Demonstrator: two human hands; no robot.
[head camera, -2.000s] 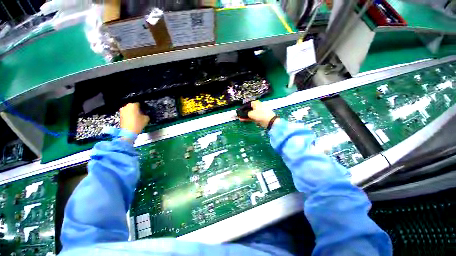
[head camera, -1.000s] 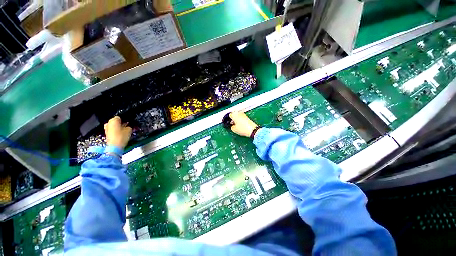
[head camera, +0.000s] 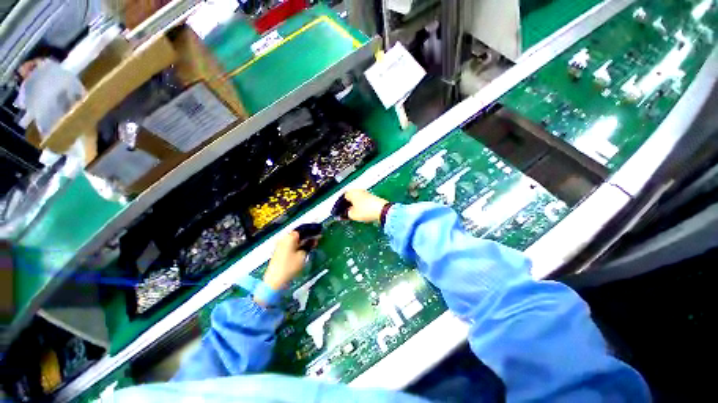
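Note:
A large green printed circuit board (head camera: 358, 271) lies on the conveyor in front of me. My left hand (head camera: 288, 260) is over its far left part, with black finger cots on the bent fingertips. My right hand (head camera: 360, 207) is at the board's far edge beside the rail, its black-covered fingertips close to my left ones. Whether either hand holds a small part is too small and dark to tell. The black bin tray (head camera: 201, 161) behind the rail holds yellow components (head camera: 281, 205), grey components (head camera: 214, 245), pale components (head camera: 158, 290) and mixed brownish-silver components (head camera: 343, 155).
The pale conveyor rails (head camera: 464, 108) run along both board edges. Another green board (head camera: 630, 83) lies to the right, beyond a dark gap (head camera: 539, 146). Cardboard boxes (head camera: 169, 102) stand on the green-matted shelf. A white tag (head camera: 395, 75) stands behind the rail. A person's covered head shows at far left.
My left hand has moved right from the bin tray to over the board, near my right hand. My right hand stays near the far rail. The view has tilted.

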